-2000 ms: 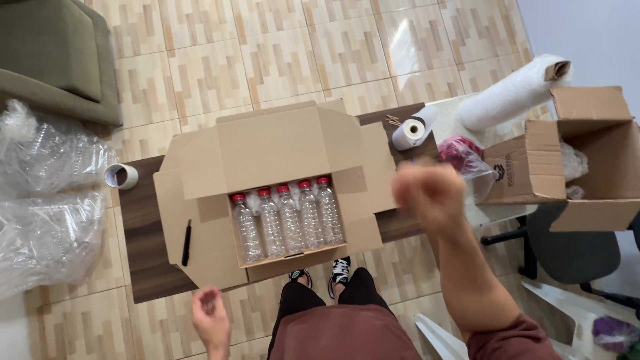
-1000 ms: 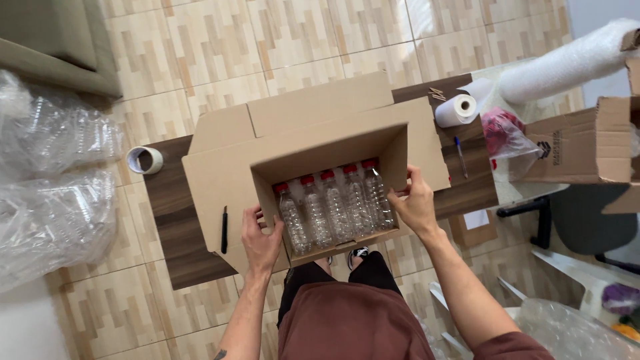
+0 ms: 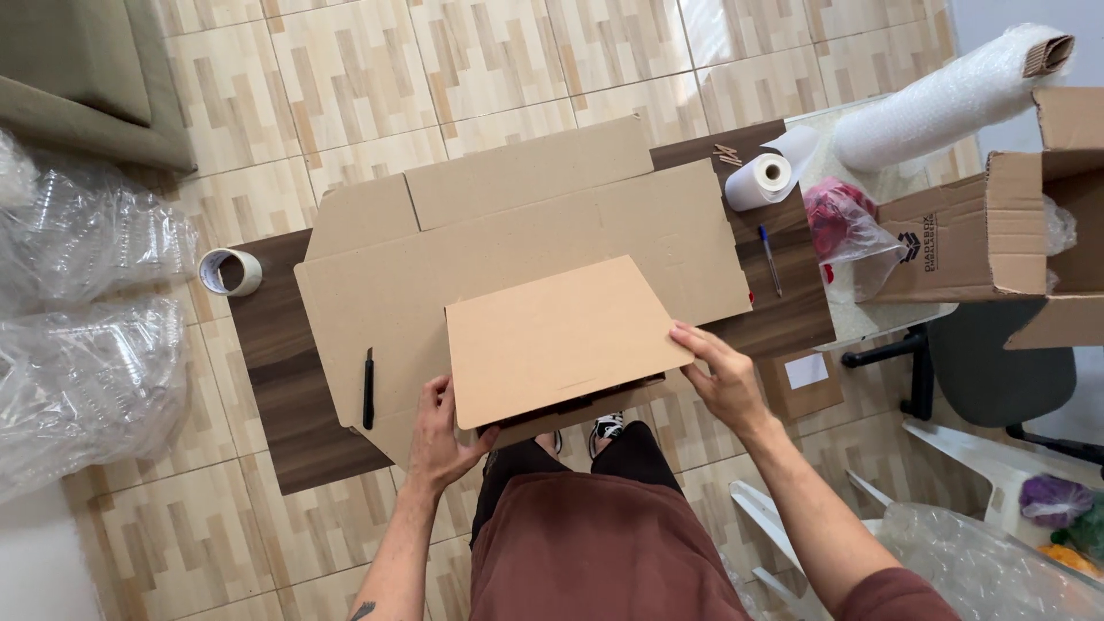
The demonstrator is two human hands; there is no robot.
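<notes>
A cardboard box [image 3: 561, 341] stands near the table's front edge, its lid folded over most of the opening, with a dark gap along the near side. My left hand [image 3: 448, 435] grips the box's near left corner, thumb at the front edge. At the lid's right corner, the fingers of my right hand [image 3: 720, 371] hold the lid's edge. The bottles inside are hidden by the lid. Beneath and behind the box lies a large flat cardboard sheet [image 3: 517, 224]. A black utility knife [image 3: 368, 390] rests on its left part.
A tape roll [image 3: 230, 272] sits at the table's left end. To the right are a white label roll [image 3: 759, 182], a blue pen [image 3: 770, 260], a bubble wrap roll [image 3: 940, 103] and an open carton [image 3: 949, 233]. Bagged plastic bottles [image 3: 86, 379] lie at far left.
One second ago the box stood open with red-capped bottles showing; its lid now covers them. My right hand has gone from the box's right side to the lid's corner.
</notes>
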